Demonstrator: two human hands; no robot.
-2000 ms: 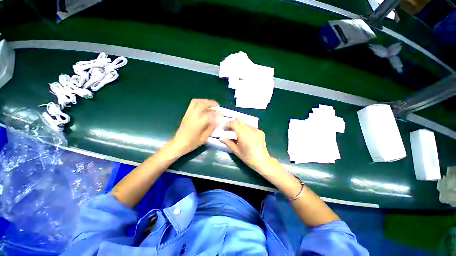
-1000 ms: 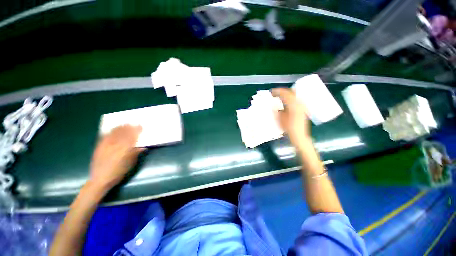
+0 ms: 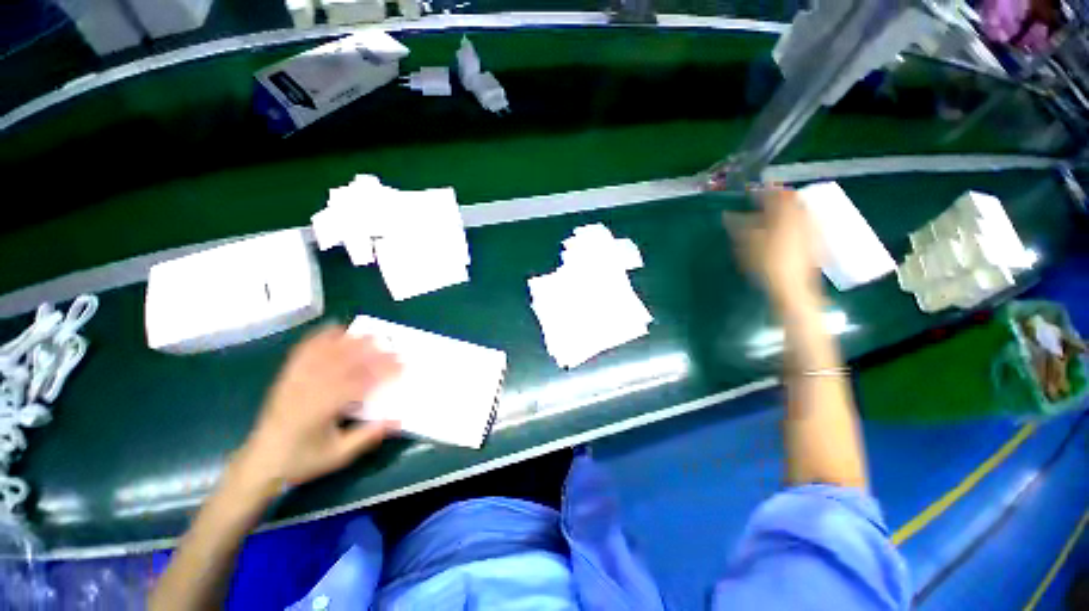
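Note:
A flat white box-like piece [image 3: 448,384] with a dark notched right edge lies on the green bench in front of me. My left hand [image 3: 328,406] lies over its left end, fingers on top and thumb at the near edge. A closed-looking white box [image 3: 233,292] stands farther left. My right hand [image 3: 776,245] is blurred at the left edge of another white box [image 3: 846,235]; nothing shows in its fingers. White card inserts lie in two piles, one behind the front piece [image 3: 420,242] and one right of it [image 3: 591,313].
Coiled white cables [image 3: 42,370] lie at far left. Cream nested trays [image 3: 967,253] stand at far right. A printed box [image 3: 332,78] and small white adapters [image 3: 480,84] are on the belt behind. A metal post [image 3: 812,90] rises beyond my right hand. A green basket [image 3: 1045,358] stands right.
The view has shifted right. The larger box has moved left and back, out of my left hand, which now lies on the front piece. One right-hand box is gone from its spot; my right hand has left the inserts.

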